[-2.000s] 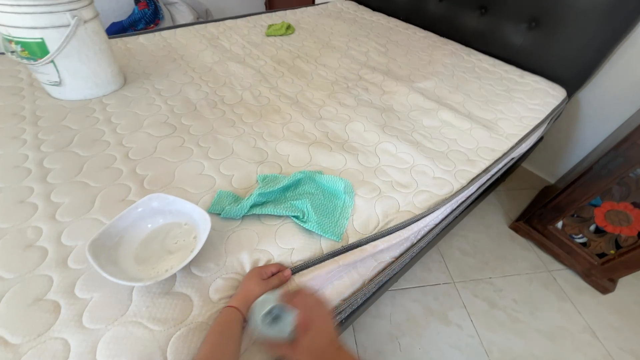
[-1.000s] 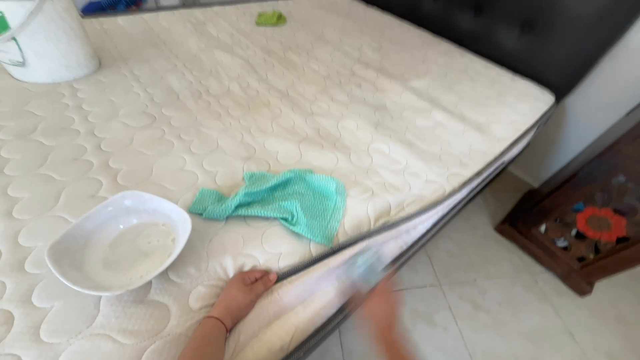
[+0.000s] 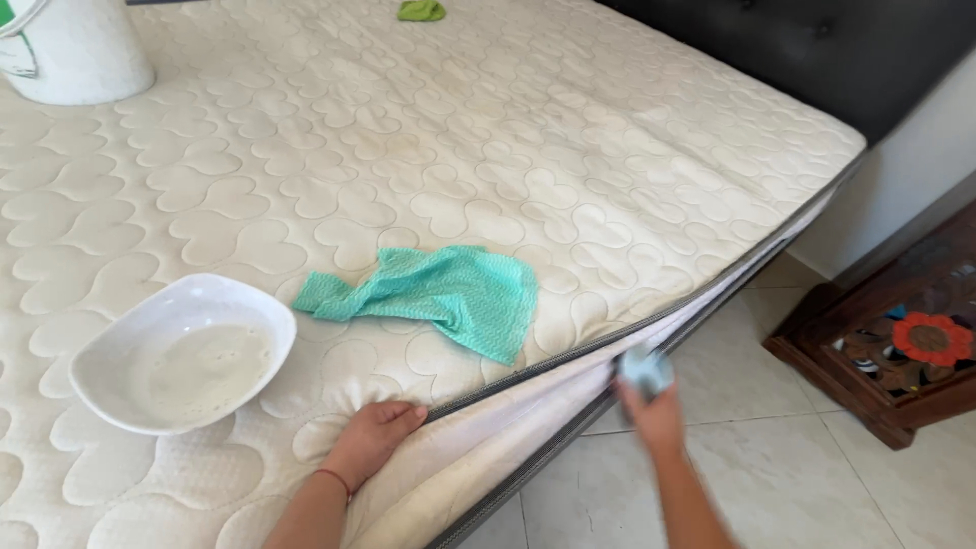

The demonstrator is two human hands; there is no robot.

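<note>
My left hand [image 3: 381,435], with a red string at the wrist, grips the top edge of the quilted mattress [image 3: 473,183] near its grey piping. Further along the mattress's side, my right hand [image 3: 654,412] holds a pale blue object, perhaps a brush [image 3: 646,371], against or close to the white side fabric; motion blurs it. A crumpled turquoise cloth [image 3: 457,297] lies on the mattress above my left hand. To the left rests a white bowl [image 3: 99,366] with cloudy, slightly foamy liquid inside.
A white bucket [image 3: 84,53] stands on the mattress at the upper left, and a green cloth [image 3: 421,10] lies at the top. The black padded headboard [image 3: 839,53] rises at the upper right. A carved wooden piece of furniture [image 3: 907,381] stands on the tiled floor [image 3: 762,465].
My right hand has moved from beside my left hand out along the mattress's side, away to the right, with the pale blue object. My left hand remains at the mattress edge.
</note>
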